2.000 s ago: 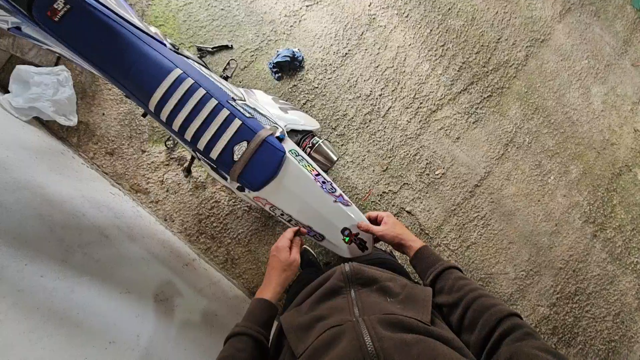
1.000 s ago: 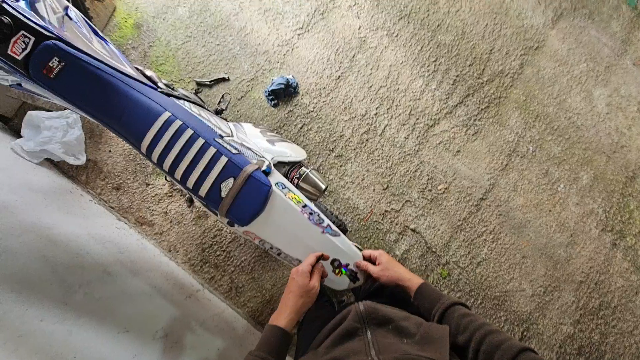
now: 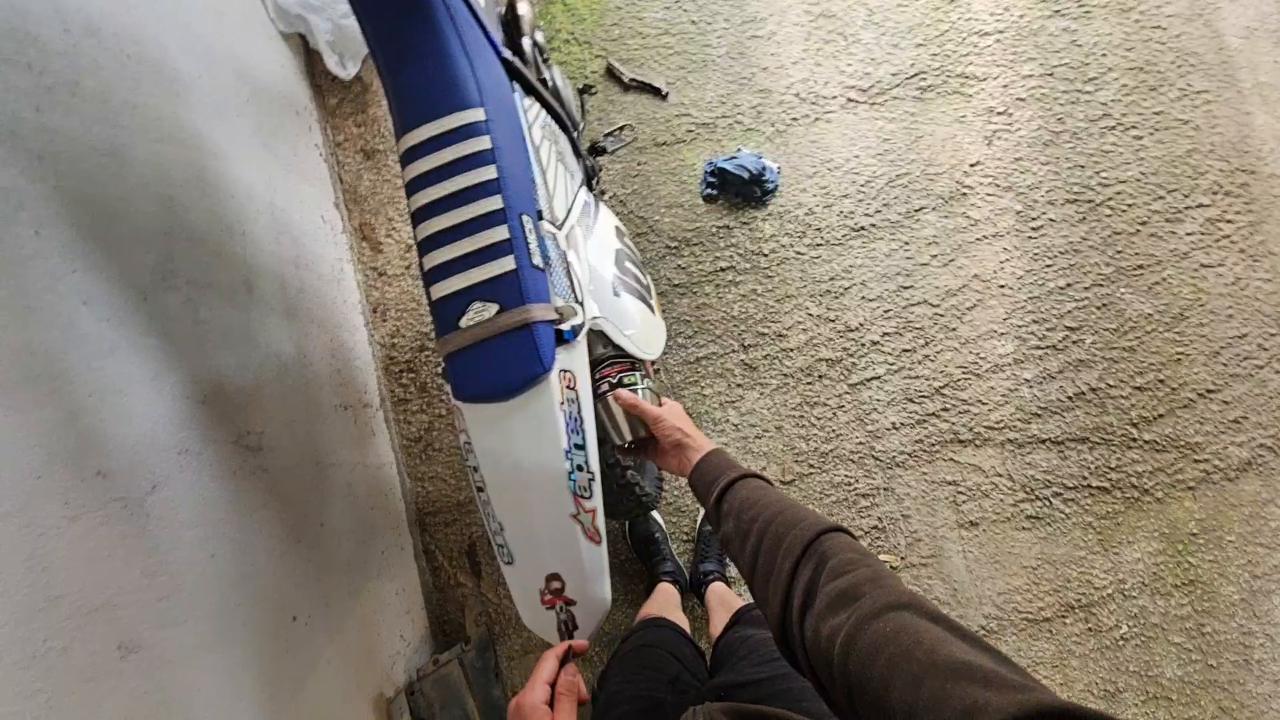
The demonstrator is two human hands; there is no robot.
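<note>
A dirt bike stands with its white rear fender [image 3: 535, 470] toward me; stickers run along the fender and a small rider figure sits near its tip. My right hand [image 3: 668, 432] rests on the metal exhaust silencer [image 3: 622, 395], thumb on top, its other fingers partly hidden. At the fender's tip, my left hand [image 3: 553, 683] pinches a small dark thing between thumb and finger; what it is cannot be told. In front of the fender lies the blue seat [image 3: 470, 220] with pale ribs and a grey strap [image 3: 500, 328] across it. Part of the knobbly rear tire [image 3: 632, 485] shows below the silencer.
A pale wall [image 3: 200, 350] runs close along the left. A blue crumpled cloth [image 3: 740, 178], a dark lever-like piece [image 3: 637, 79] and a footpeg [image 3: 612, 140] are to the right of the bike. White plastic [image 3: 325, 30] lies at upper left, a dark object [image 3: 455, 685] at the wall's foot.
My right hand has left the fender's tip and is now on the silencer. My left hand stays near the tip, now with a small dark thing. The view has turned and shifted.
</note>
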